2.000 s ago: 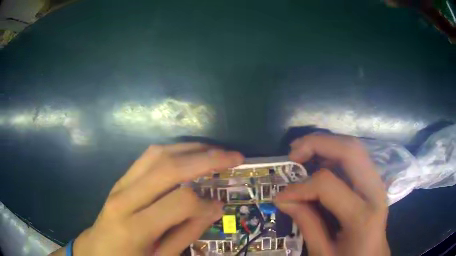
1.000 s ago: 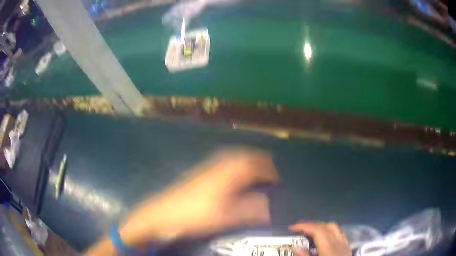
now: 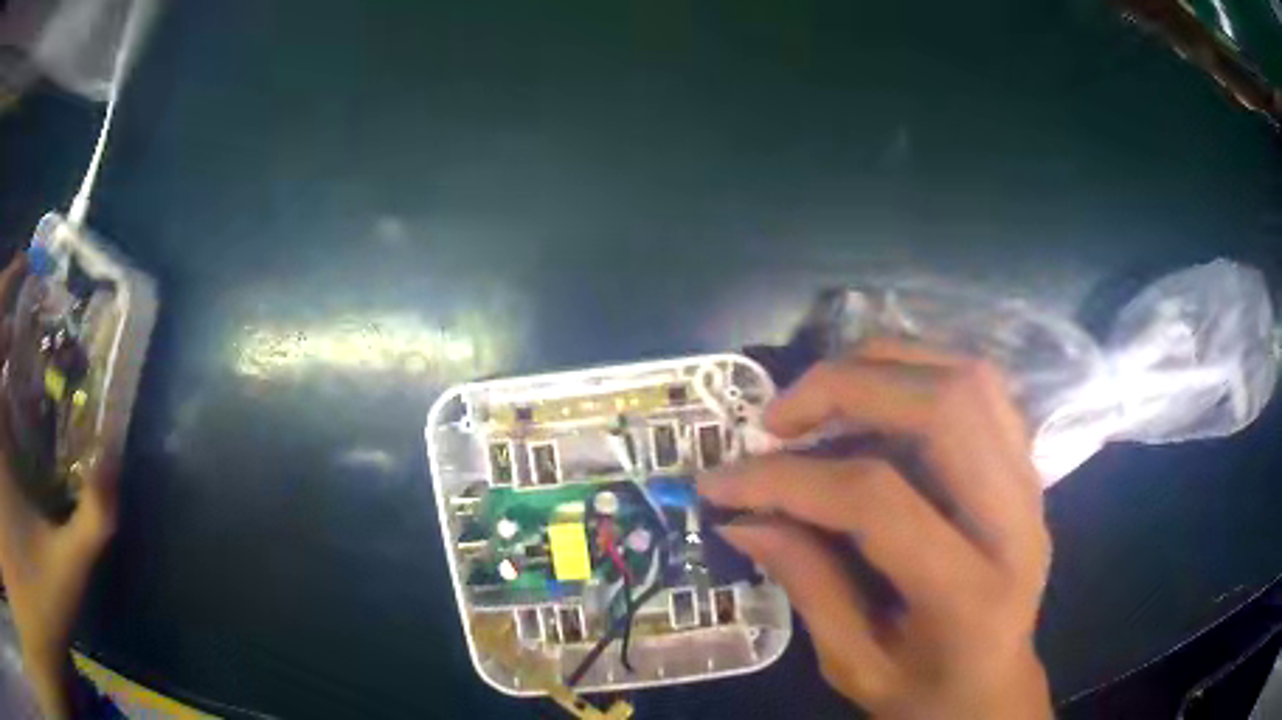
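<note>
A white open housing lies face up on the dark green worktop, with a green board, a yellow block, a blue component and dark and red wires inside. A brass piece sticks out below its lower edge. My right hand is at its right side, with fingertips pinching close to the blue component; what they hold is hidden. My left hand, cut by the left edge, holds a second open housing, tilted, with a white cord rising from it.
A clear plastic bag with the bundled cord lies at the right, beyond my right hand. Another pale bag is at the top left corner. A brown edge rail shows at the top right.
My left hand left the first housing, reached out over the worktop, and is now at the far left with a second housing. The view tilted up toward the belt and back down.
</note>
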